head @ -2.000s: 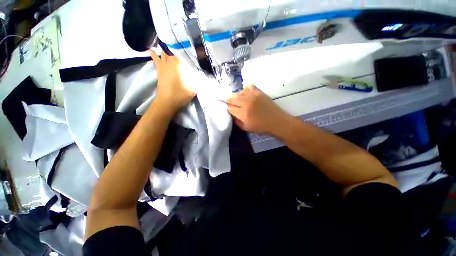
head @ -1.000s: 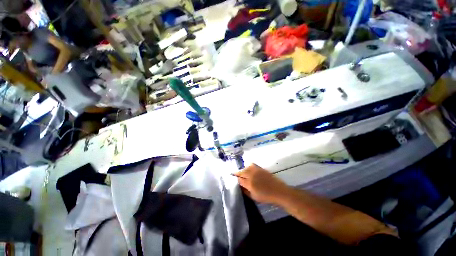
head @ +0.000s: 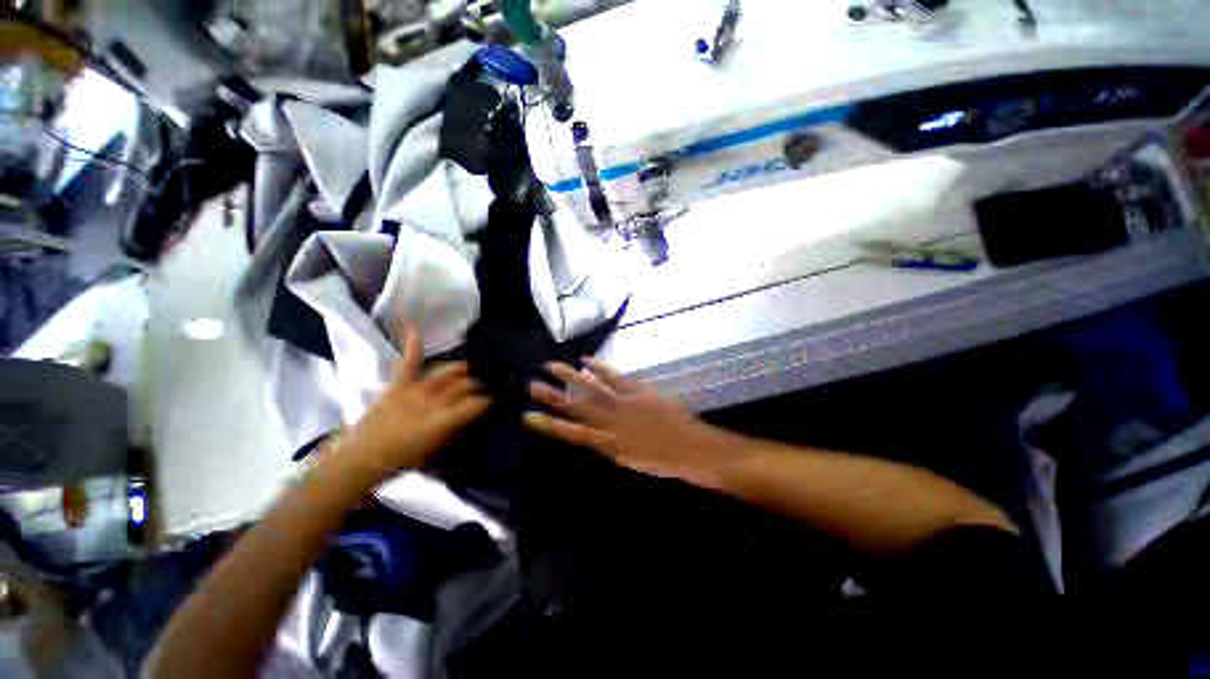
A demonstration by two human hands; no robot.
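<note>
White-grey garment panels (head: 431, 285) with black parts lie heaped left of the needle. A black panel (head: 508, 285) runs down between them towards the table's front edge. My left hand (head: 425, 414) lies at the left side of the black cloth, thumb raised apart from the fingers. My right hand (head: 617, 418) lies on its right side with fingers spread. Neither hand shows a clear grip; the fingertips are blurred against the black cloth. The needle and presser foot area (head: 653, 239) of the white sewing machine (head: 743, 106) is above my right hand, with a pale panel just left of it.
A yellow-green and blue tool (head: 929, 260) and a flat black rectangle (head: 1048, 223) lie right of the needle. A ruler strip (head: 809, 348) runs along the front edge. More white and black cloth (head: 385, 617) hangs at the lower left. A grey object (head: 60, 425) stands at the far left.
My left hand, out of view a second ago, is back at the front. My right hand has moved from the needle down-left. The panels are bunched differently, further back, with black cloth between the hands.
</note>
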